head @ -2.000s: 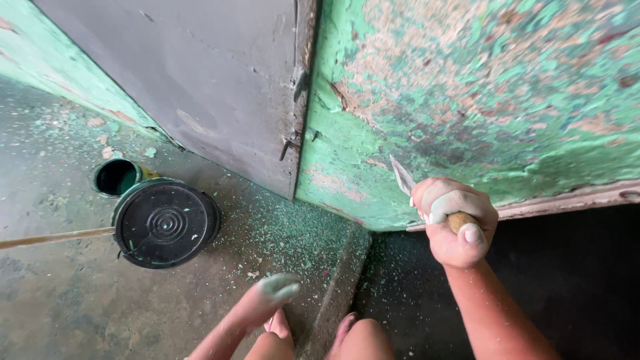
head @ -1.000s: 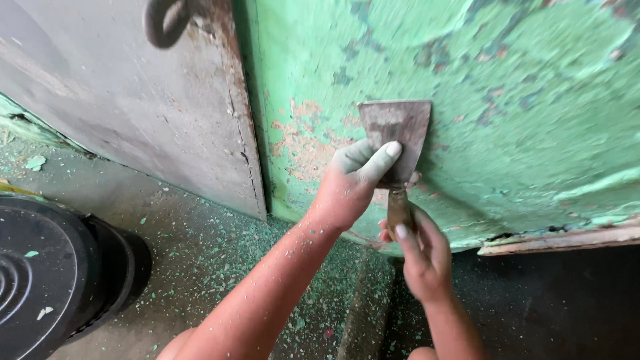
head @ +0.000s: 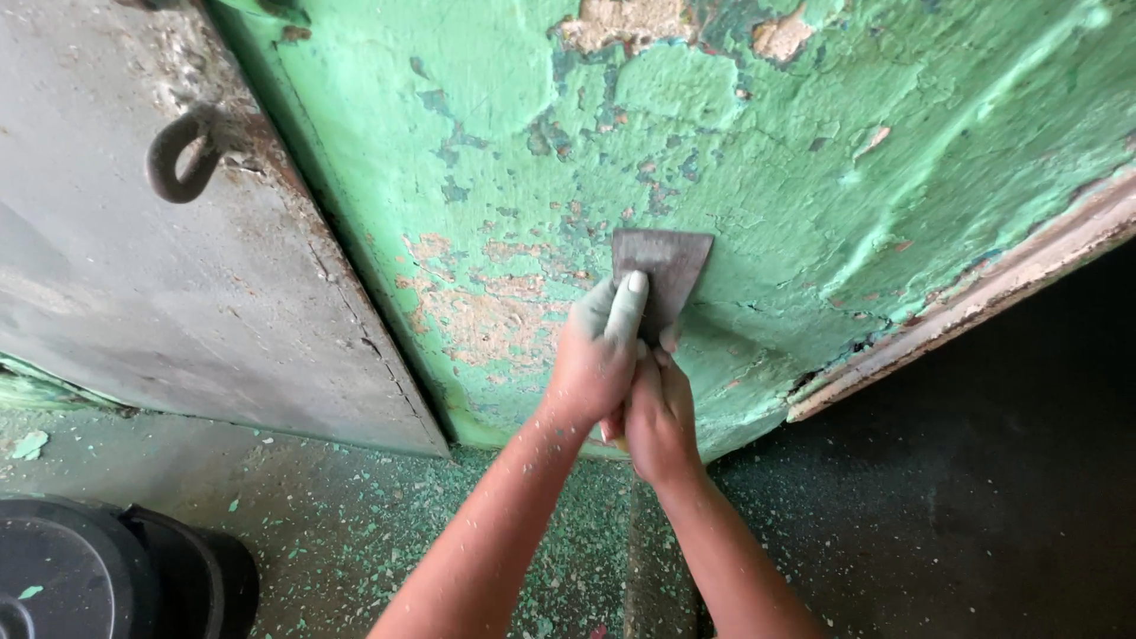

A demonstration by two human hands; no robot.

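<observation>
A paint scraper with a wide metal blade [head: 661, 271] lies against the green painted wall [head: 781, 213], its edge pointing up. My left hand [head: 599, 351] grips the lower blade, the thumb stretched along its face. Just below and to the right, my right hand [head: 661, 413] is closed around the handle, which is mostly hidden by the fingers. The two hands touch. Left of the blade, a patch of bare plaster [head: 488, 328] shows through the peeling paint.
A grey metal door [head: 177, 293] with a rusty ring [head: 182, 158] stands at the left. A black lidded bucket [head: 62, 568] is at the lower left. Paint flakes cover the floor [head: 355, 532]. A chipped ledge [head: 967, 302] borders a dark area at the right.
Two seconds ago the scraper was in my right hand alone, with my left hand low and away from it. My left hand has since come onto the blade. The view has moved closer to the wall.
</observation>
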